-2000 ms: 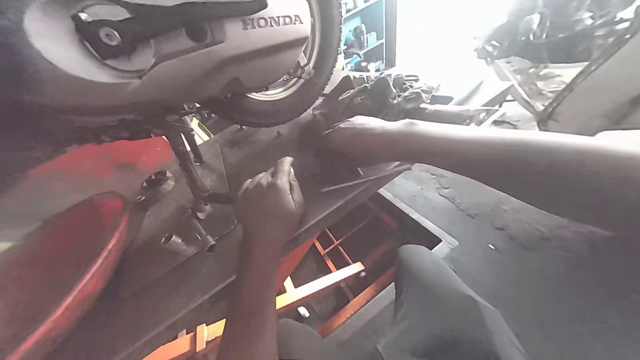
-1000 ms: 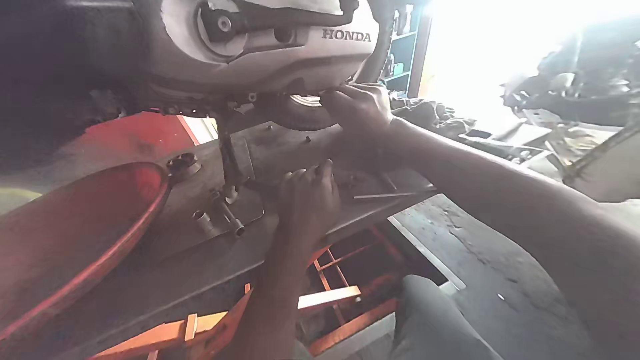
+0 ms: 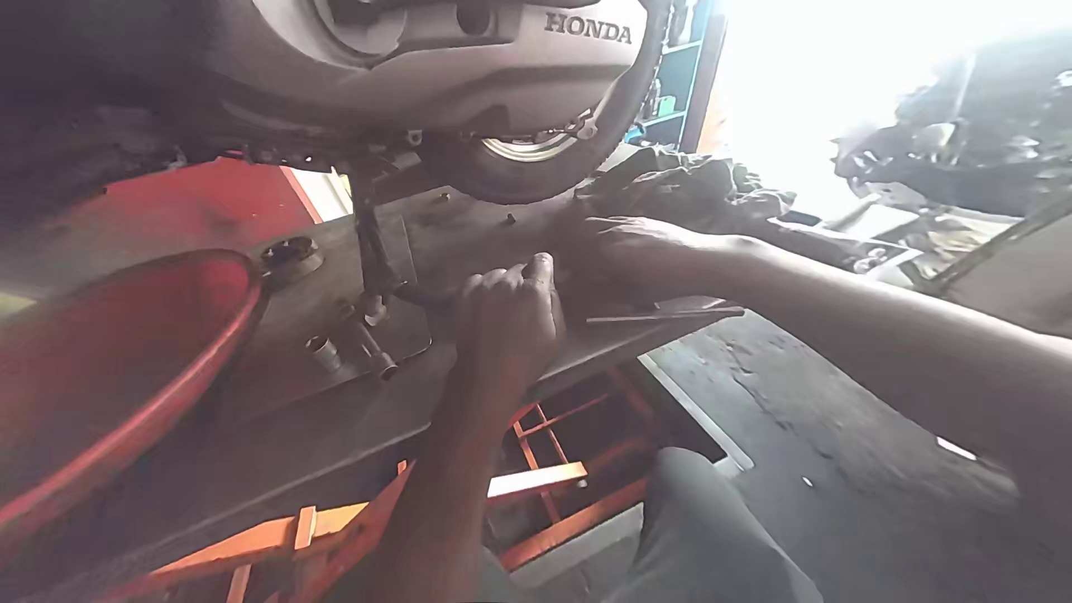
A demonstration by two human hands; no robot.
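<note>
A Honda scooter's engine case (image 3: 502, 71) and rear wheel (image 3: 536, 180) hang over a dark metal lift platform (image 3: 285, 402). From the underside a stand leg (image 3: 368, 243) reaches down to the platform. My left hand (image 3: 509, 314) is closed in a fist, thumb up, around the end of a dark bar (image 3: 427, 295) beside the leg's foot. My right hand (image 3: 628, 251) is low over the platform, behind and right of the left one, below the tyre; its fingers are in shadow, so its grip is unclear. A metal socket (image 3: 322, 353) and a short metal cylinder (image 3: 374, 356) lie left of my left hand.
A red curved panel (image 3: 134, 394) fills the left side, near a round dark part (image 3: 291, 255). A thin rod (image 3: 662, 316) lies by the platform's edge. Crumpled dark cloth (image 3: 687, 180) is behind my right hand. Below are orange frame bars (image 3: 536, 480) and my knee (image 3: 712, 528).
My right hand has come down from the underside of the engine case to low over the platform. My left hand has stayed closed beside the stand leg.
</note>
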